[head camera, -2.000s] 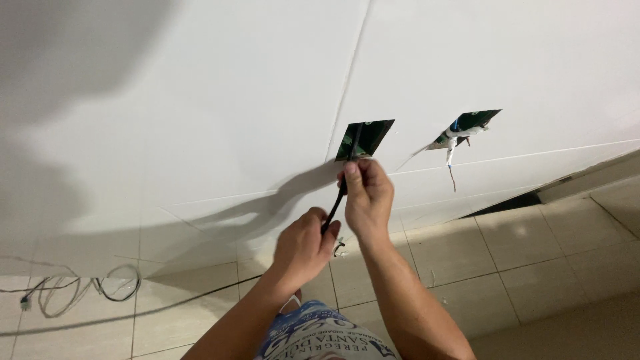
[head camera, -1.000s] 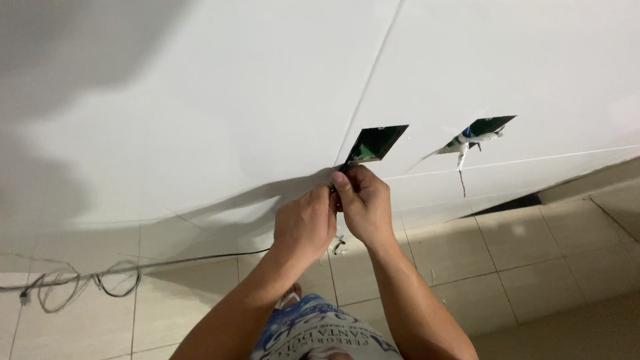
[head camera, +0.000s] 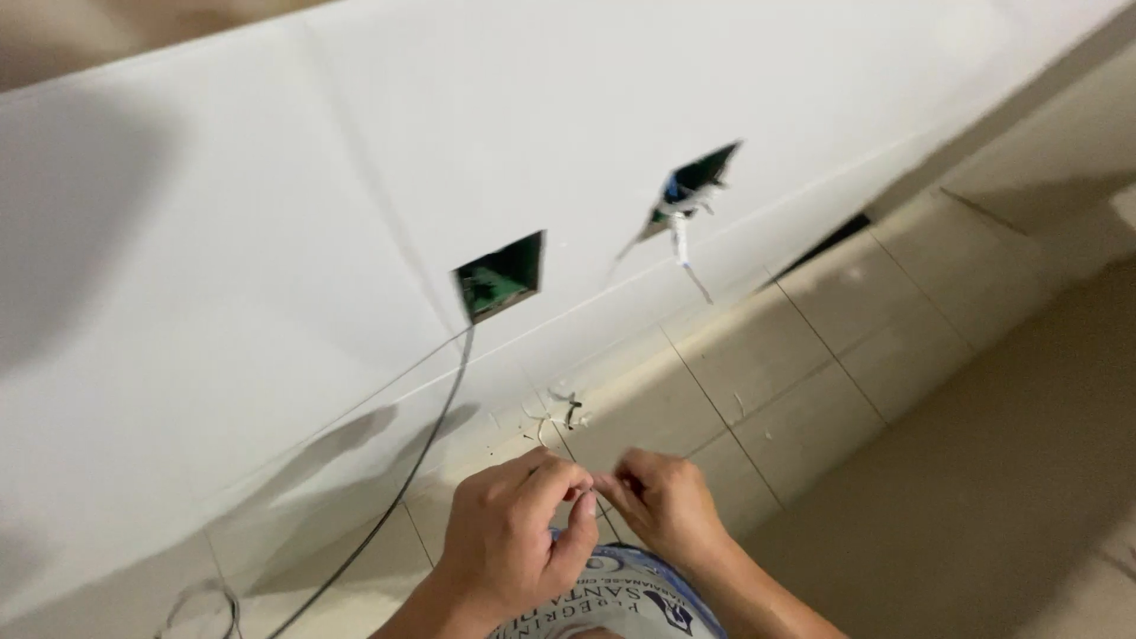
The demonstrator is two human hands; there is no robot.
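My left hand is low in the middle of the view, in front of my printed shirt, thumb and forefinger pinched together; whether something small sits between them I cannot tell. Close to its right, almost fingertip to fingertip, is my right hand, blurred, fingers curled, its grip unclear. Above them a square cutout with a green box opens in the white wall. A dark cable hangs from its lower corner down to the lower left. At a second cutout, up and right, white-wrapped wires stick out.
Small wire scraps lie on the tiled floor at the wall's foot. A loose cable coil is at the lower left. A dark gap runs along the wall's base at right.
Both hands have moved away from the left cutout, where they worked on the dark cable; it now hangs down from the box. The view has shifted and tilted.
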